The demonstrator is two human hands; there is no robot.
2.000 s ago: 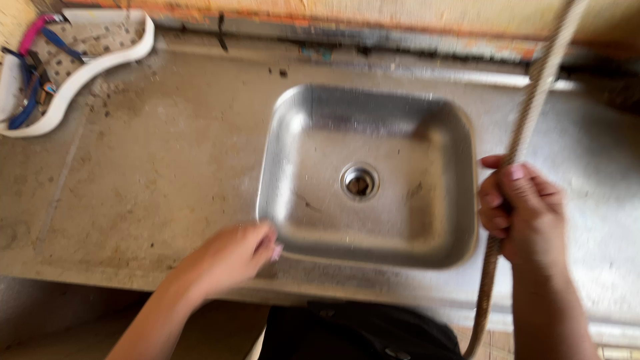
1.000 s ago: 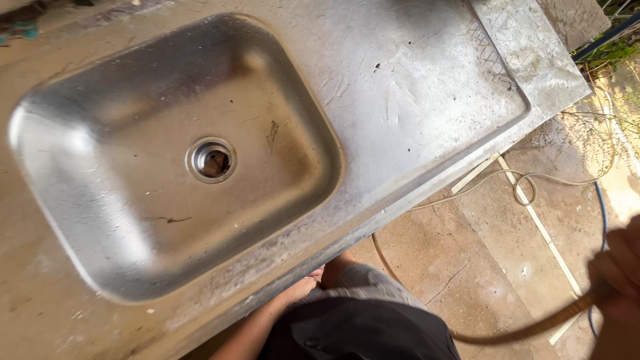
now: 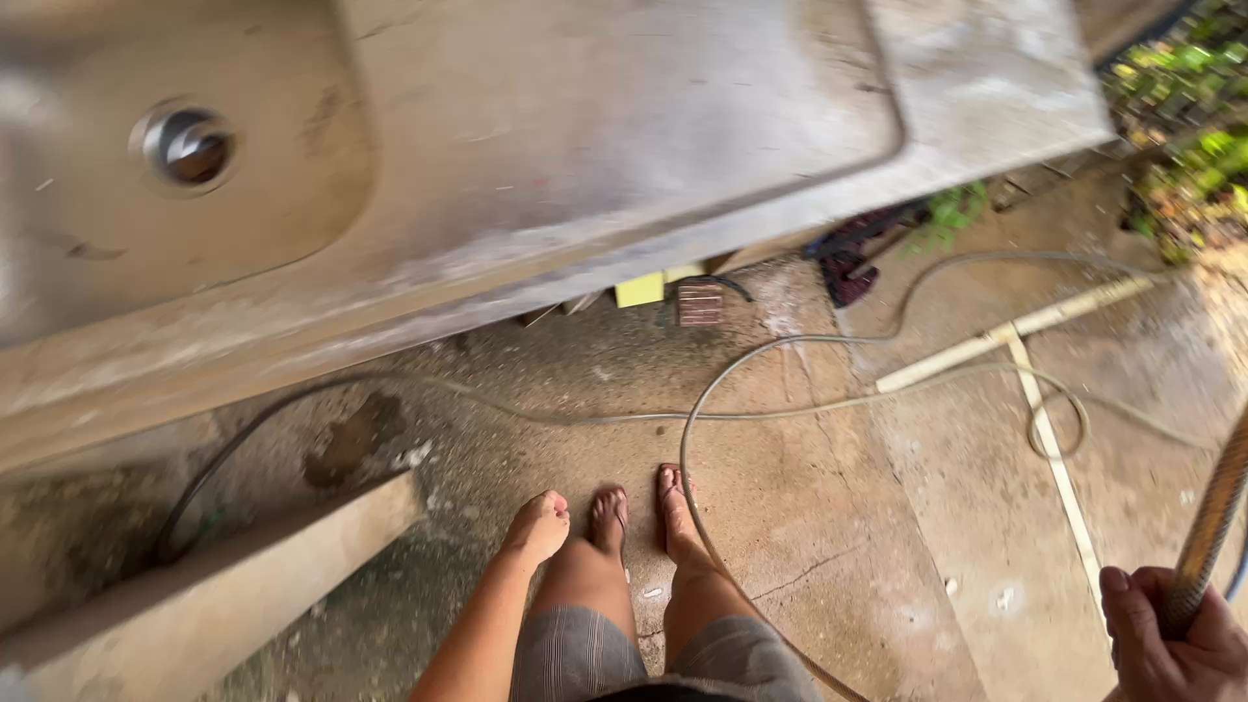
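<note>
At the lower right edge, my right hand [image 3: 1165,634] is closed around a braided hose [image 3: 1209,536], whose upper part leans up and right out of view. My left hand [image 3: 539,526] hangs above the floor with fingers curled, and no object shows in it. The stainless steel sink [image 3: 263,175], with its round drain [image 3: 190,146], lies at the upper left, beyond both hands. A long thin hose [image 3: 687,458] curves over the concrete beside my feet and loops towards the right.
The metal counter's front edge [image 3: 546,283] runs diagonally above the floor. A low concrete wall [image 3: 244,585] stands at lower left. Pale strips [image 3: 1014,336] lie on the floor at right, near green plants [image 3: 1209,185]. A yellow object [image 3: 640,290] sits below the counter.
The view has swung from the sink to the floor. My left hand was at the sink's front rim two seconds ago and is now away from it. The hose remains in my right hand.
</note>
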